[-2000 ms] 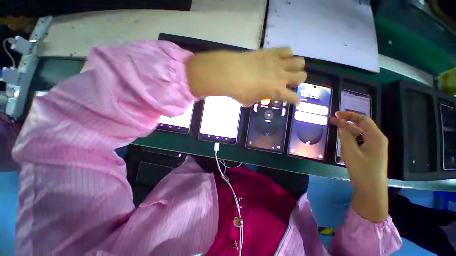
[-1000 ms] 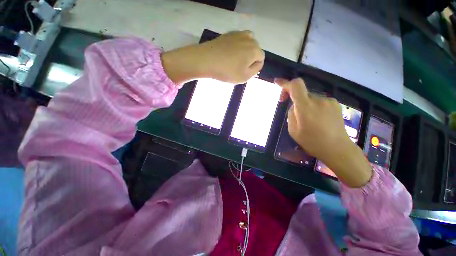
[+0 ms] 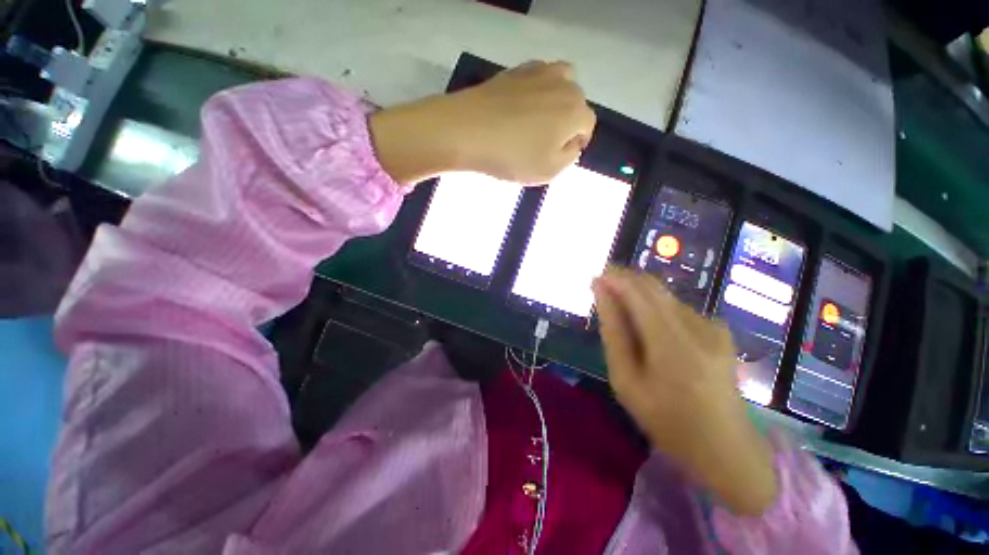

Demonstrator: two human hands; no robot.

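A black tray (image 3: 477, 72) holds several smartphones in a row. The two at the left have bright white screens; the cabled smartphone (image 3: 573, 241) has a white earphone plug (image 3: 541, 326) in its bottom edge, its cord hanging down my front. Three phones to the right show dark or lit menus, one of them a lock-screen phone (image 3: 765, 280). My left hand (image 3: 537, 121) is curled over the top of the cabled phone; its fingertips are partly hidden. My right hand (image 3: 659, 352) is blurred, over the lower right of the cabled phone, with nothing visible in it.
A pale board (image 3: 792, 103) and a long cream board (image 3: 358, 43) lie behind the tray. A second black tray (image 3: 935, 369) stands at the right. A white power strip (image 3: 95, 81) is at the far left. Dark empty trays (image 3: 352, 363) sit below the bench edge.
The view has shifted. My right hand has moved from the phones at the right to the cabled phone's lower edge, uncovering their screens. My left hand has moved from the middle phones to the cabled phone.
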